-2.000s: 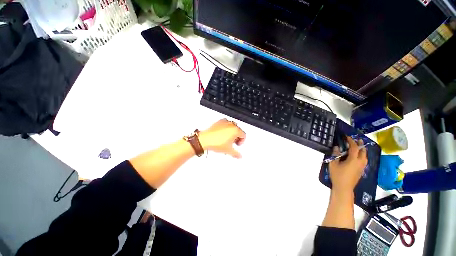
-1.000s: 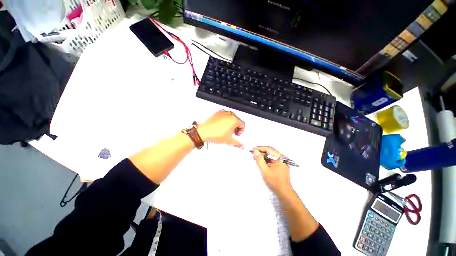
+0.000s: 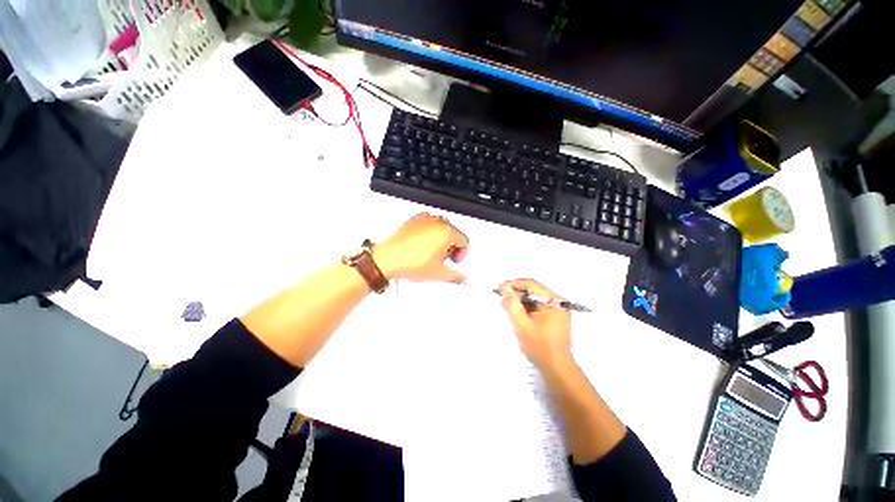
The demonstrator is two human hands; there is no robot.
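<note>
My right hand [image 3: 538, 319] holds a slim silver and dark pen [image 3: 552, 302], its tip low at the upper part of a white paper sheet [image 3: 471, 392]. The sheet is washed out against the white desk, and its writing cannot be read. My left hand [image 3: 424, 249], with a brown-strapped watch at the wrist, rests at the sheet's top left edge with fingers curled. It seems to hold nothing.
The keyboard [image 3: 510, 182] lies below the monitor [image 3: 589, 59]. The mouse [image 3: 668, 241] is on its black pad [image 3: 687, 284]. A calculator [image 3: 744, 431], red-handled scissors [image 3: 811, 390] and yellow roll [image 3: 762, 216] are at right; a phone [image 3: 278, 76] and white basket [image 3: 167, 59] at upper left.
My right hand has left the mouse and moved left to the sheet with the pen. My left hand stays at nearly the same place. The view has shifted slightly.
</note>
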